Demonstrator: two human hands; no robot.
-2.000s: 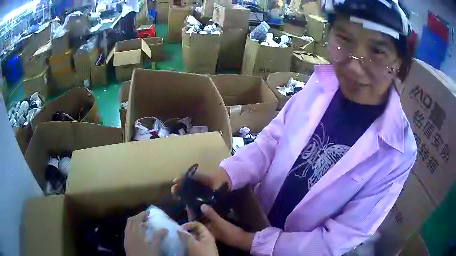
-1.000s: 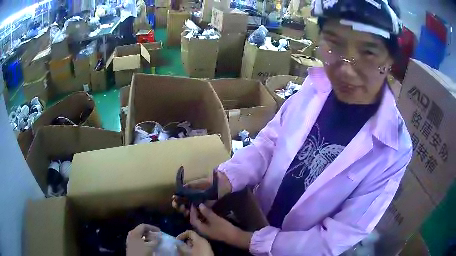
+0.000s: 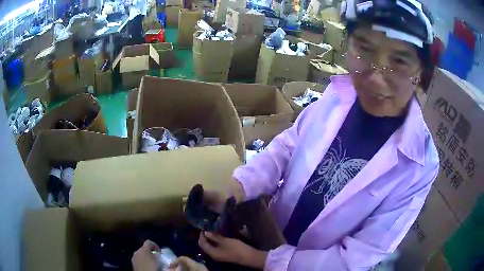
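Note:
My left hand (image 3: 146,256) and my right hand (image 3: 190,264) are at the bottom edge, partly cut off, close together over the large open carton (image 3: 45,241). Between them they hold a small whitish crinkled wad, a bunched plastic bag (image 3: 167,257). Black plastic housings (image 3: 114,244) lie in the dark inside of the carton. A co-worker's hands hold another black housing (image 3: 204,211) with two upright prongs, just beyond my hands. The wide tan carton flap (image 3: 154,177) stands up behind.
A person in a pink-lilac jacket (image 3: 366,185) stands at the right, leaning to the carton. A printed upright carton (image 3: 451,153) is behind them. Open cartons of white and black parts (image 3: 186,106) stand beyond the flap. A pale panel (image 3: 18,180) borders the left.
My hands have moved lower, and less of the bag shows between them. The co-worker has turned and tilted the black housing in their hands.

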